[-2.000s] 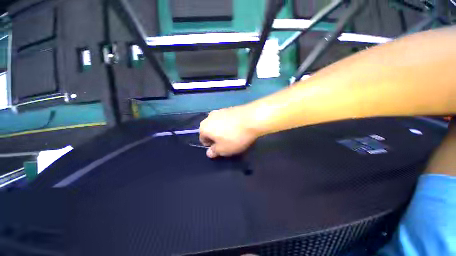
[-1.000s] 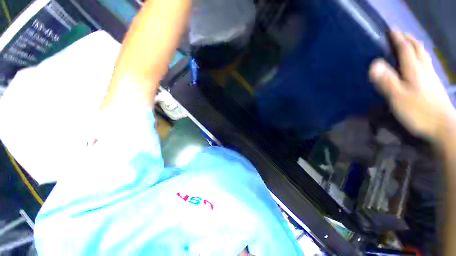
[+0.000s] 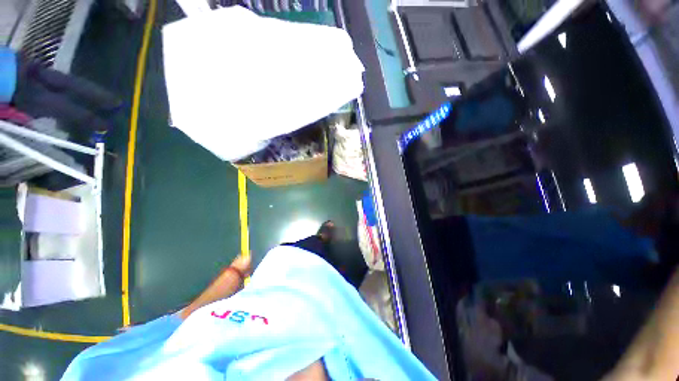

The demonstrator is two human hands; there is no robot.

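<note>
A television set (image 3: 536, 223) lies face up on the line at the right, its glossy black panel reflecting lights. A blue-print sticker (image 3: 426, 126) is at its near upper corner. My left hand (image 3: 240, 265) hangs low beside my body over the floor, away from the set. It is small and blurred, with a red band at the wrist; its finger state is unclear. At the lower right edge only blurred skin of my right arm shows over the set; the right hand cannot be made out.
A stack of white foam bags (image 3: 260, 78) stands beside the line, above an open brown carton (image 3: 290, 173) holding clear bags. A dark ribbed panel (image 3: 450, 37) lies farther up the line. A white-framed cart (image 3: 93, 223) is at the left. Part of another person (image 3: 45, 82) shows at upper left.
The view has swung left and down, showing the floor and carton. My right hand has left the edge of the glossy set. My left arm is now down at my side.
</note>
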